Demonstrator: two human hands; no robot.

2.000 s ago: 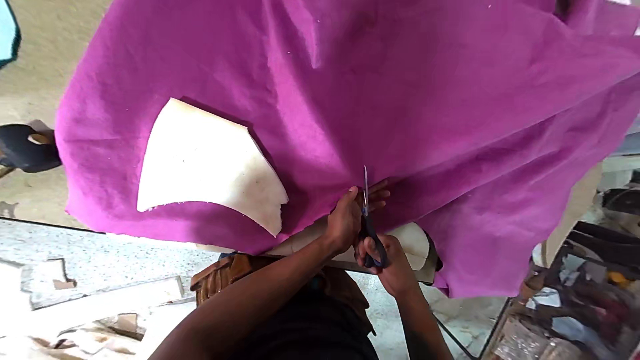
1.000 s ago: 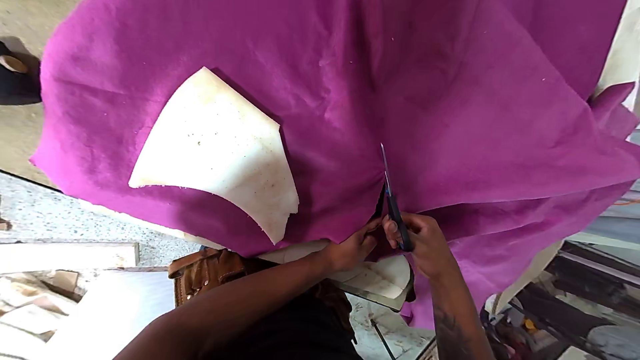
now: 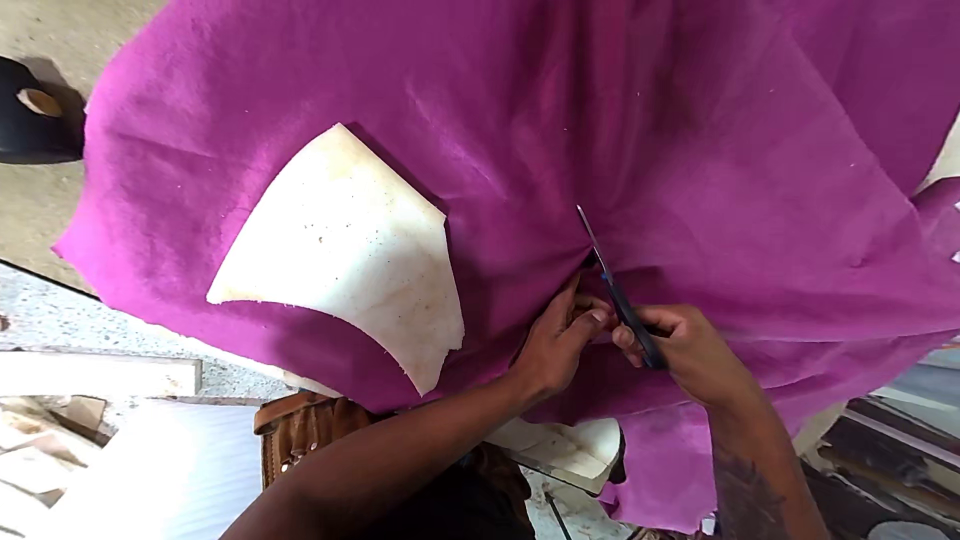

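A large magenta sheet, leather or suede by its look, (image 3: 360, 90) spreads over the work surface and hangs over its near edge. My right hand (image 3: 679, 349) is closed on the dark handles of a pair of scissors (image 3: 628, 311), whose blades point up and away with the sheet between them. Just left of the handles, my left hand (image 3: 559, 341) pinches the cut edge of the sheet between thumb and fingers. A cream-coloured panel with a curved lower edge (image 3: 345, 240) lies flat on the sheet, left of both hands.
A black object with a round tan spot (image 3: 30, 112) stands at the far left. Below it are a pale board (image 3: 97, 373) and several scraps (image 3: 37, 457). A brown leather tool pouch (image 3: 300, 431) is at my waist. Dark stacked material (image 3: 892, 465) fills the lower right.
My left hand lay with spread fingers beside the blades two seconds ago; now it pinches the sheet's cut edge by the handles. The view has shifted closer over the sheet.
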